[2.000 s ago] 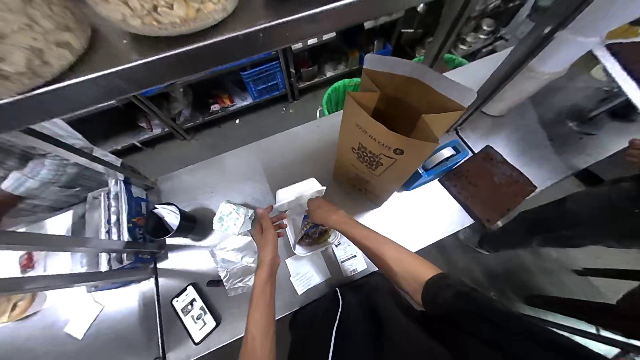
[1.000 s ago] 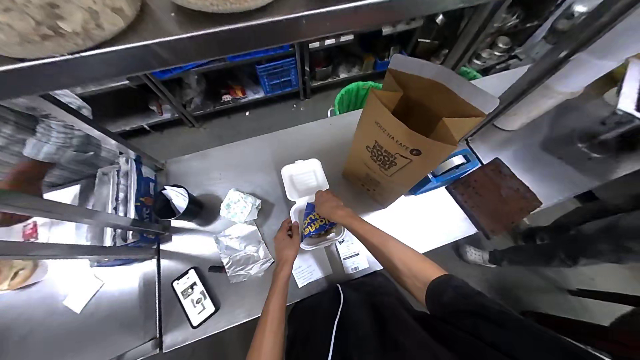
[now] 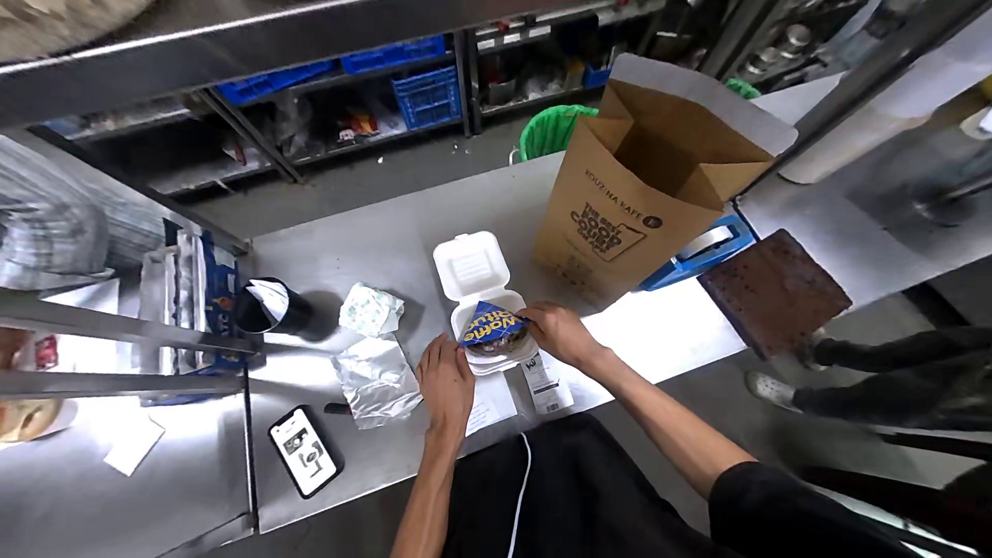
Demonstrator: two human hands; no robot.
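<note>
A white clamshell food box [image 3: 471,267] lies with its lid raised on the steel counter. In its near half sits food in a blue printed paper wrapper [image 3: 490,324] with yellow lettering. My right hand [image 3: 559,332] pinches the wrapper's right corner at the box's edge. My left hand [image 3: 447,380] is at the near left edge of the box, fingertips by the wrapper's left corner; whether it grips the paper is unclear. Left of the box are a crumpled patterned paper packet [image 3: 371,310] and a sheet of aluminium foil [image 3: 378,381]. A printed receipt [image 3: 547,384] lies below the box.
A tall open brown paper bag [image 3: 612,209] stands right of the box, before a blue tape dispenser [image 3: 701,248] and a brown slab [image 3: 775,294]. A black cup [image 3: 271,308] and a smartphone [image 3: 305,451] are at left. A steel shelf [image 3: 310,46] crosses above. A person's legs show at right.
The wrapper, largely covered by my right hand two seconds ago, now shows spread over the food. My right hand has moved to its right corner. The view has shifted.
</note>
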